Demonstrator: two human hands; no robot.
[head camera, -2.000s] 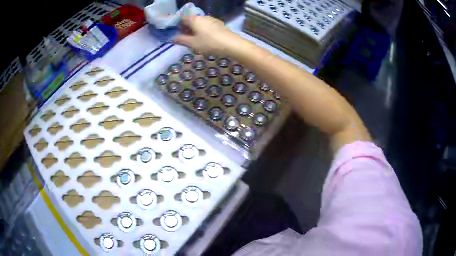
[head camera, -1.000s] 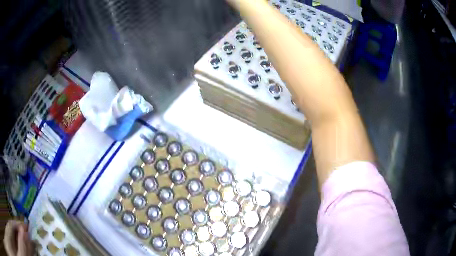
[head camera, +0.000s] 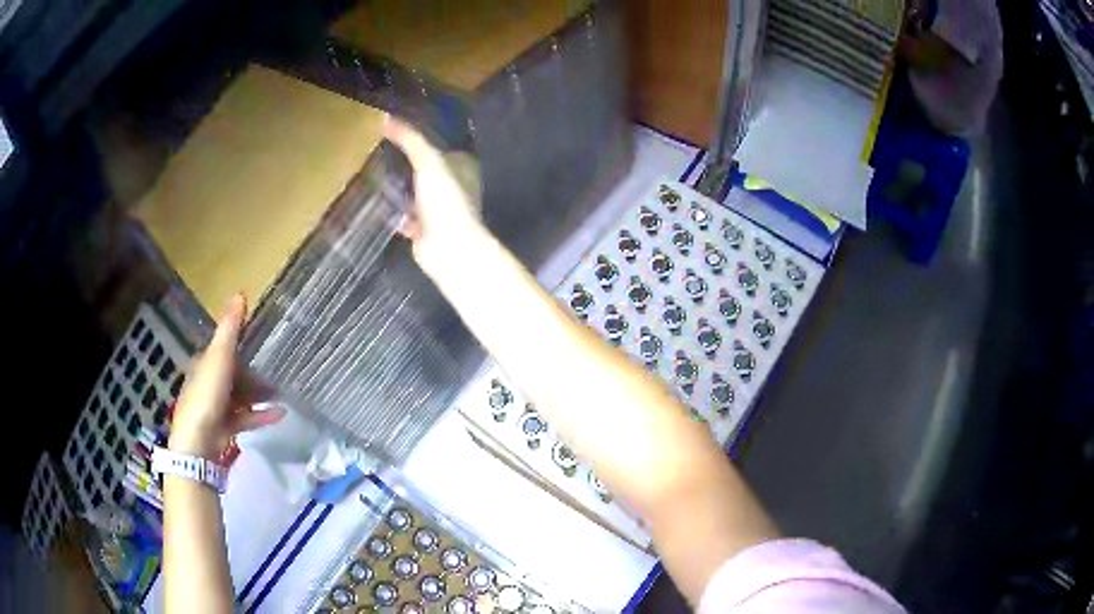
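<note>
A tall stack of clear plastic trays (head camera: 372, 342) with a plain tan cardboard sheet (head camera: 270, 180) on top stands in front of me. My left hand (head camera: 216, 396), with a pale wristband below it, holds the stack's near left corner, its fingers partly hidden. My right hand (head camera: 434, 192) holds the right side, thumb at the top edge. I cannot tell whether the stack is lifted. A tray of loose round parts (head camera: 432, 585) lies below, cut off by the bottom edge.
Filled foam trays (head camera: 674, 314) are stacked to the right, partly behind my right forearm. Another tall stack with a tan top (head camera: 462, 36) stands behind. A white cloth (head camera: 324, 462) lies by the stack's foot. A blue stool (head camera: 918, 198) and a person's pink sleeve (head camera: 966, 26) are at right.
The view has swung up and to the right. My right hand has come back into view and my left hand has risen from the lower left; both are now on the stack.
</note>
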